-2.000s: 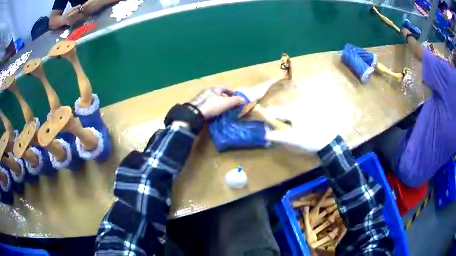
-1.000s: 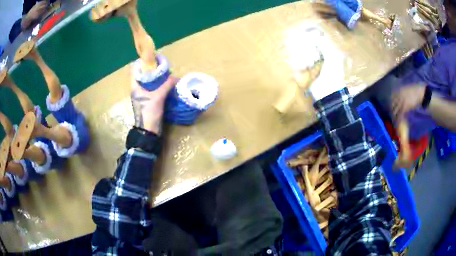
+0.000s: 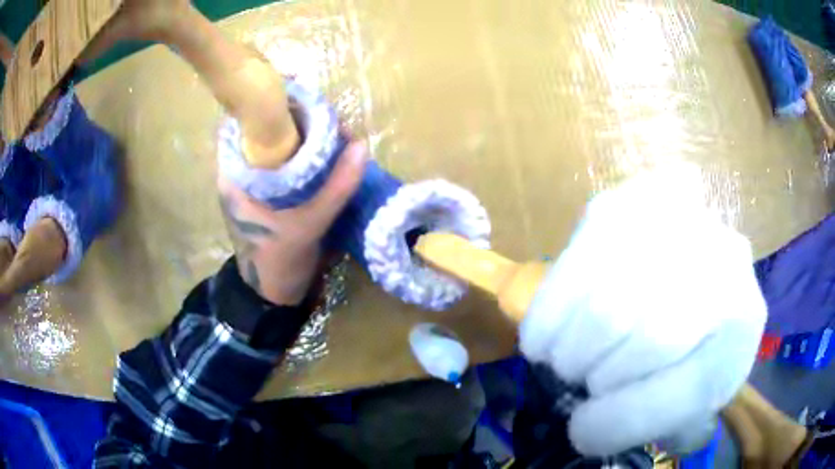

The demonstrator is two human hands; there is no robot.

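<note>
The blue doll shorts (image 3: 371, 197) stand with both fluffy white cuffs up. My bare left hand (image 3: 288, 224) holds them around the left tube. One tan leg (image 3: 247, 101) stands in that cuff, its grooved foot sole at the top left. My gloved right hand (image 3: 650, 311) is closed around a second leg (image 3: 467, 263). Its narrow end points into the opening of the right cuff; how deep it sits I cannot tell. The rest of this leg is hidden by the glove, and a tan end shows below it.
A small white bottle (image 3: 439, 353) with a blue tip is near the table's front edge. Finished lower bodies (image 3: 78, 192) stand at the left. Another blue shorts piece (image 3: 780, 66) with a leg lies at the far right. Part of a purple sleeve shows at the right.
My right hand has come back from the right with a leg, to the empty cuff. The view is closer to the shorts. My left hand still holds them.
</note>
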